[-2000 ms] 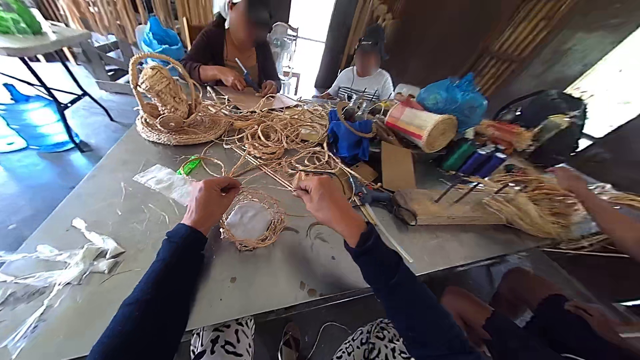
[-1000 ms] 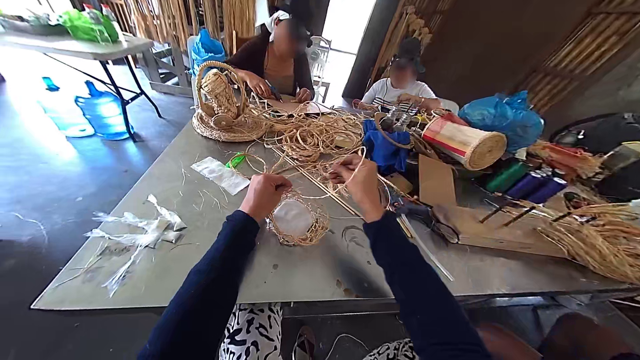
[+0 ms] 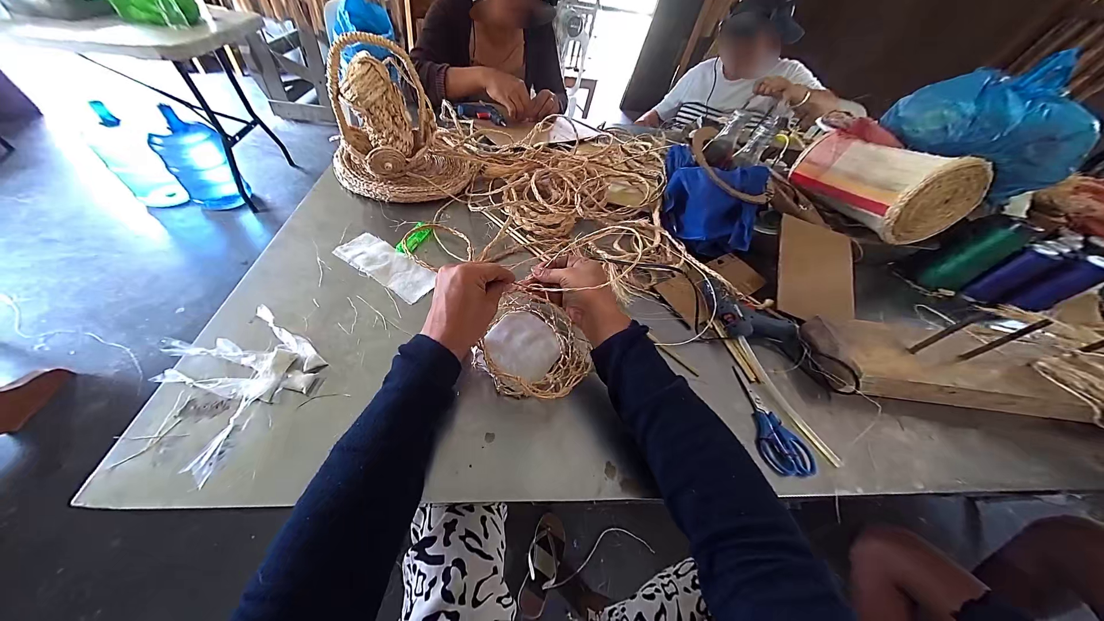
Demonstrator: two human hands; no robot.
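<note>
My left hand (image 3: 470, 302) pinches a strand of twisted natural-fibre cord at the far rim of a small round woven fibre piece (image 3: 565, 358). Close beside it, my right hand (image 3: 584, 291) holds the same cord between thumb and fingers. A whitish disc (image 3: 520, 347) shows in the middle of the round piece, which rests on the grey table (image 3: 483, 470). Beyond both hands lies a tangled heap of braided cord (image 3: 561, 185). A white strip (image 3: 385, 266) and a bit of green plastic (image 3: 414, 237) are to the left of the cord.
Blue-handled scissors (image 3: 783, 444), a glue gun (image 3: 746, 321) and a wooden board with metal rods (image 3: 949, 366) lie at right. White plastic scraps (image 3: 259, 371) are at left. A handled woven basket (image 3: 401, 172) stands behind. Two people work across the table.
My hands have come closer together at the round piece's far rim; a second ago they were farther apart with cord between them. The view has shifted.
</note>
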